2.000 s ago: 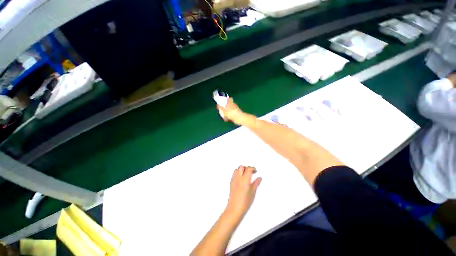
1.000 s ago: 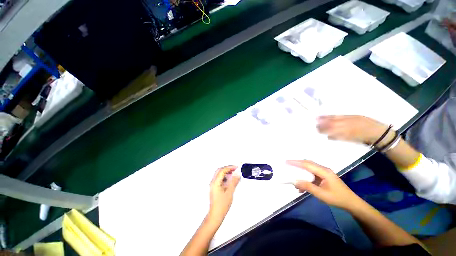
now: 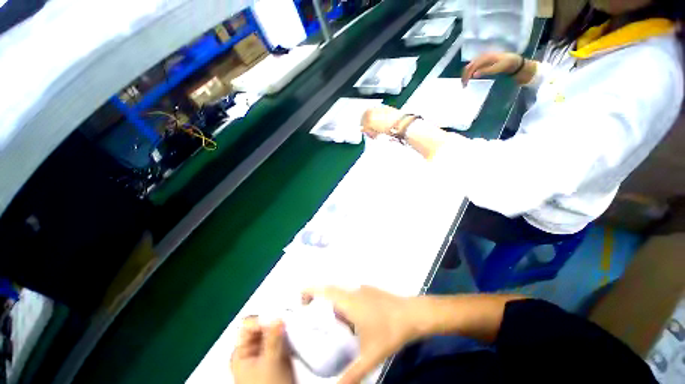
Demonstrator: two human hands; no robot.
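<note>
A white handheld device [image 3: 321, 341], blurred, is between my two hands above the near end of the white bench cover [image 3: 390, 225]. My right hand [image 3: 375, 322] is curved around its right side and top. My left hand [image 3: 263, 352] is at its left side, fingers bent against it, cut off by the bottom edge. The black oval panel does not show. Hazy grey patches [image 3: 314, 238], which look like bagged devices, lie on the bench cover ahead.
A neighbour in a white top [image 3: 556, 150] sits on the right, one hand near a white tray [image 3: 342, 120] on the green conveyor belt [image 3: 225, 255]. Another white tray [image 3: 454, 101] lies on the bench side. A tray stack [image 3: 499, 26] stands beyond.
The view has swung right. The device's black panel has gone out of sight, and my hands are closer together around the white body. The neighbour's arm has moved from the bench to the trays.
</note>
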